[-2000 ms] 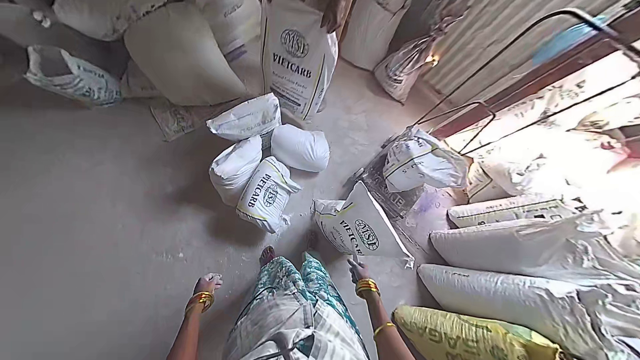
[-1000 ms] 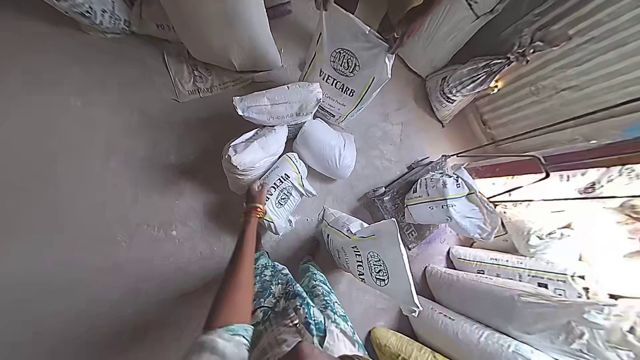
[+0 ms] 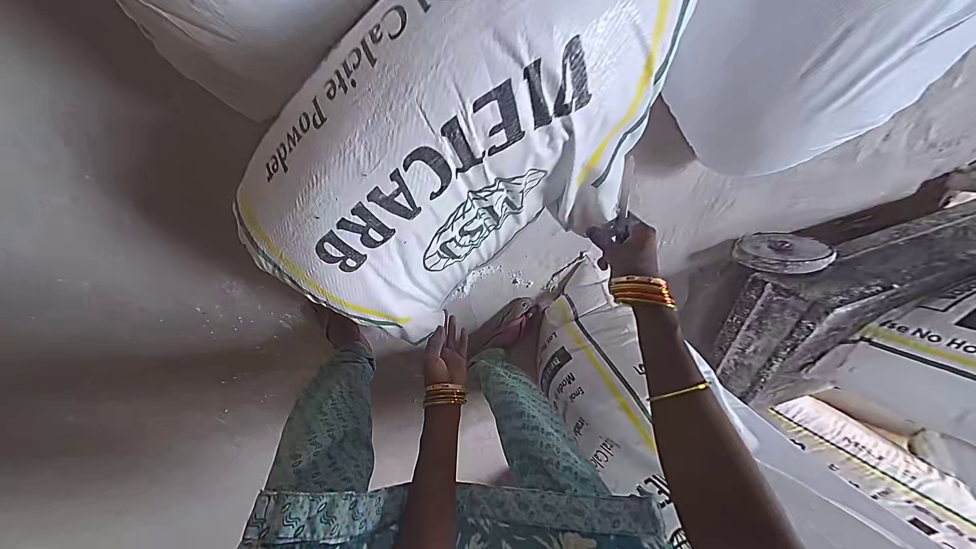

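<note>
A large filled white woven sack of calcite powder (image 3: 427, 152) fills the upper middle, its printed face towards me and upside down to my view. My right hand (image 3: 629, 244), with bangles at the wrist, grips the gathered corner at its lower right. Close below its near edge is my left hand (image 3: 446, 354), fingers apart and pointing up, the fingertips at the sack's edge; whether they press on it cannot be told. Another printed white sack (image 3: 595, 366) lies by my right foot, partly behind my right forearm. White powder (image 3: 488, 282) is scattered on the floor between my hands.
White sacks stand at the upper right (image 3: 808, 76) and upper left (image 3: 229, 46). On the right is a dusty metal frame with a round disc (image 3: 785, 252), and more printed sacks (image 3: 915, 343) lie beyond it. My feet are close under the near sack.
The view has come much closer to the sacks. A second ago one hand touched a small printed sack in the group; now my right hand grips a sack corner and my left is at its edge.
</note>
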